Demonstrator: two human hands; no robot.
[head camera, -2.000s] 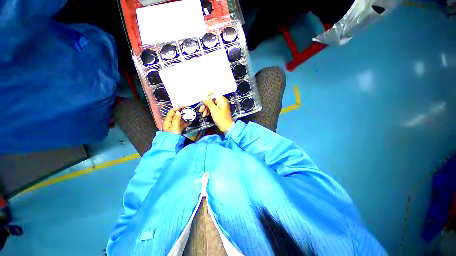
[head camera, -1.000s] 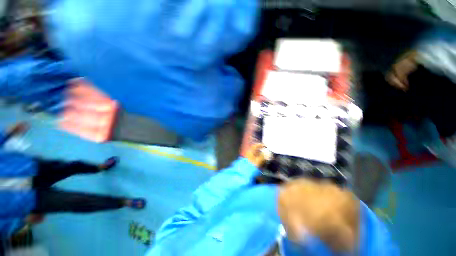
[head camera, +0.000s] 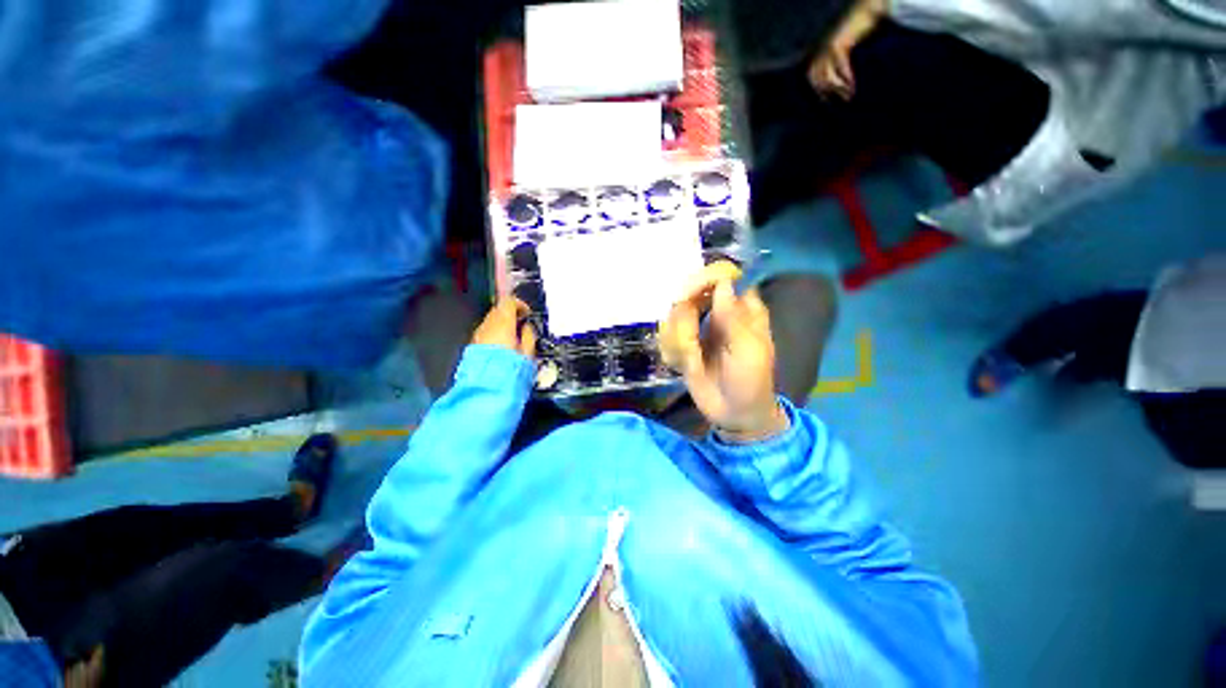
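Note:
The clear blister tray lies on the red crate over my lap, with round black components in its pockets. A white sheet covers the middle pockets. A white-faced component is at the tray's near left corner. My left hand is at the tray's left edge just above it; whether it holds anything cannot be told. My right hand is raised over the tray's right side, fingers bent together at the sheet's right edge. A thin stick seems to show near its fingertips, blurred.
A white block and a second white sheet lie at the crate's far end. A person in blue is at the left, with a red crate below. Another person's hand is at the upper right. Legs and shoes show at both sides.
My right hand has gone from the near pockets, up close to the camera, and back over the tray's right side. The white-faced component is no longer between my hands. The view has shifted.

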